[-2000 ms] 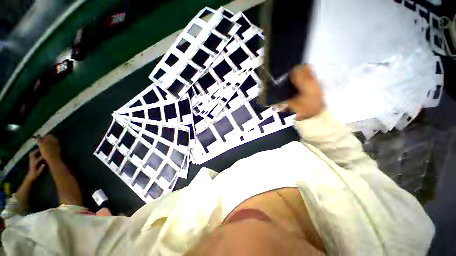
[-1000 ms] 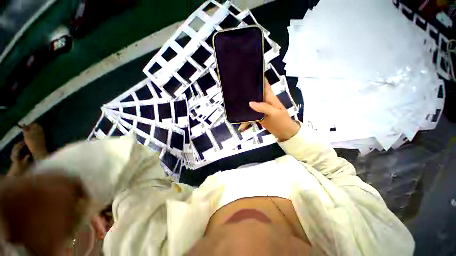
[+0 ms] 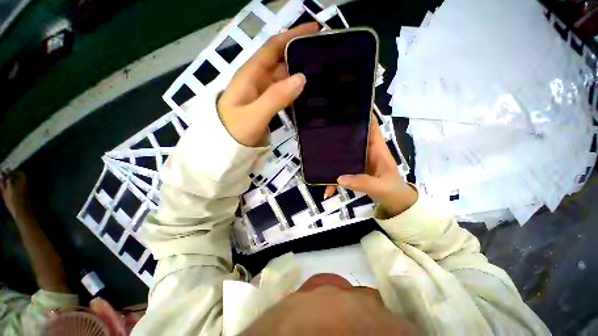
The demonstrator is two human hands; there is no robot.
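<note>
A smartphone (image 3: pixel 333 108) with a large dark screen and a thin pale case is held upright in front of me. My left hand (image 3: pixel 262 88) grips its upper left side, with the thumb at the left edge of the screen. My right hand (image 3: pixel 380 170) holds its lower right side, with the thumb at the bottom edge. The fingers behind the phone are partly hidden. Die-cut sheets (image 3: pixel 272 209) with rows of black squares lie fanned out under and to the left of the phone, partly covered by my left sleeve.
A heap of plain white backing sheets (image 3: pixel 485 138) lies at the right. A green conveyor belt (image 3: pixel 124 39) with a pale edge rail (image 3: pixel 98 108) curves along the upper left, carrying a blurred device (image 3: pixel 58 42). Another person's arm (image 3: pixel 33 230) and a round fan grille (image 3: pixel 75 323) show at lower left.
My right hand brought the phone in from the upper right to the middle, turned screen up. My left hand has come up from the lower left and taken hold of the phone's left side.
</note>
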